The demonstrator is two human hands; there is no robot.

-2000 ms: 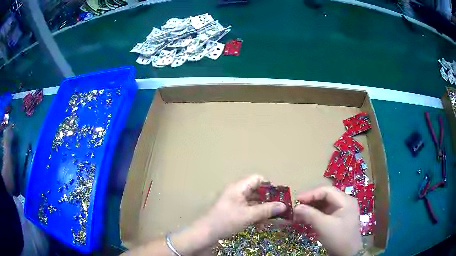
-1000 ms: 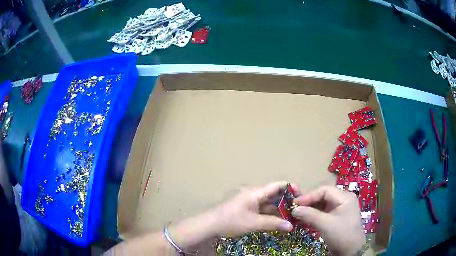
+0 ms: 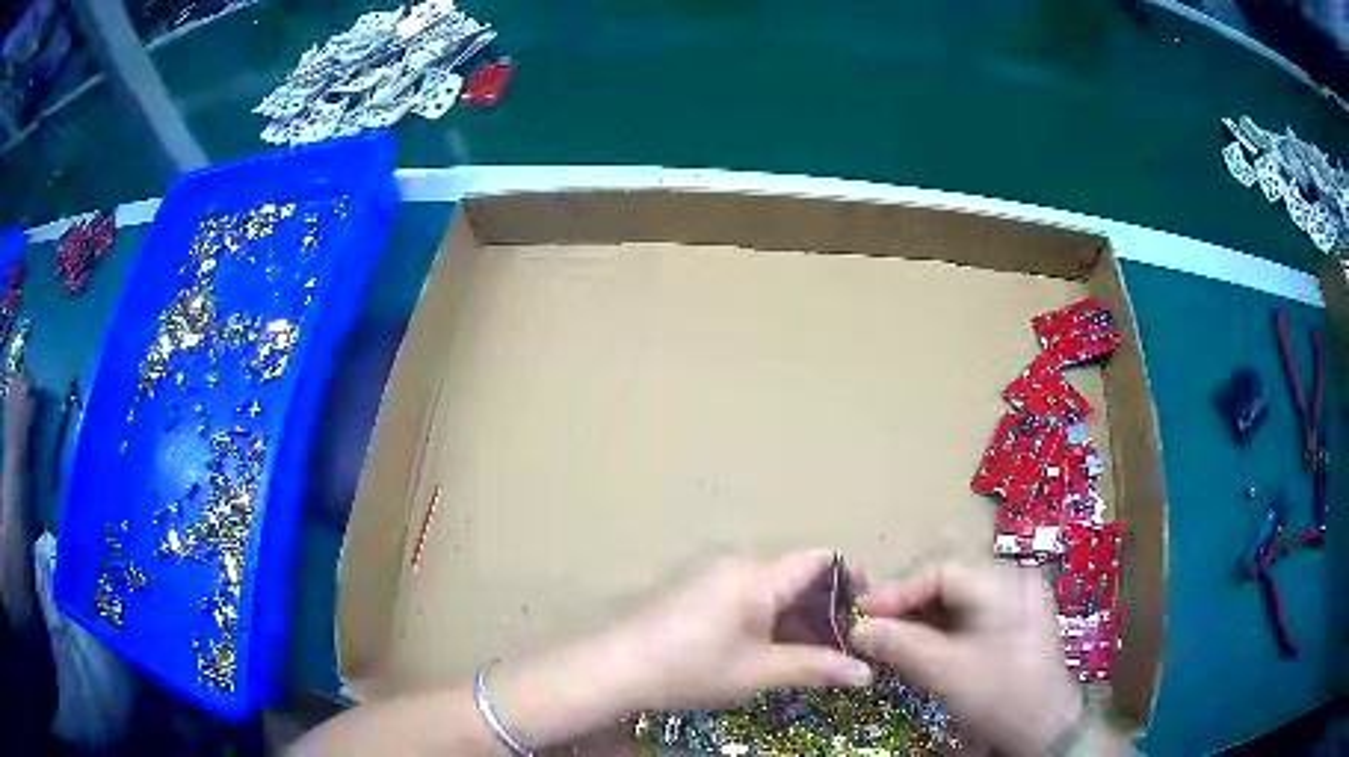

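Observation:
My left hand point(image 3: 740, 629) holds a circuit board point(image 3: 836, 603) on edge, near the front of the cardboard tray point(image 3: 666, 385). The board shows as a thin line, its face turned away. My right hand point(image 3: 962, 643) touches the board's right side, thumb and forefinger pinched on a tiny gold metal contact piece point(image 3: 860, 612), partly hidden and blurred. A heap of gold and silver contact pieces point(image 3: 799, 725) lies below my hands at the tray's near edge. Overlapping red boards point(image 3: 1043, 459) lie along the tray's right side.
A blue parts bin point(image 3: 289, 444) with metal pieces stands left of the tray. A thin red stick point(image 3: 426, 528) lies in the tray's left side. Red-handled pliers point(image 3: 1299, 392) and a black block point(image 3: 1243, 404) lie at right. White panels point(image 3: 370, 74) and a red board point(image 3: 487, 83) are on the green belt.
The board has turned from facing me to edge-on between my hands. The white panels and the loose red board on the belt have shifted left. Both hands remain over the metal heap.

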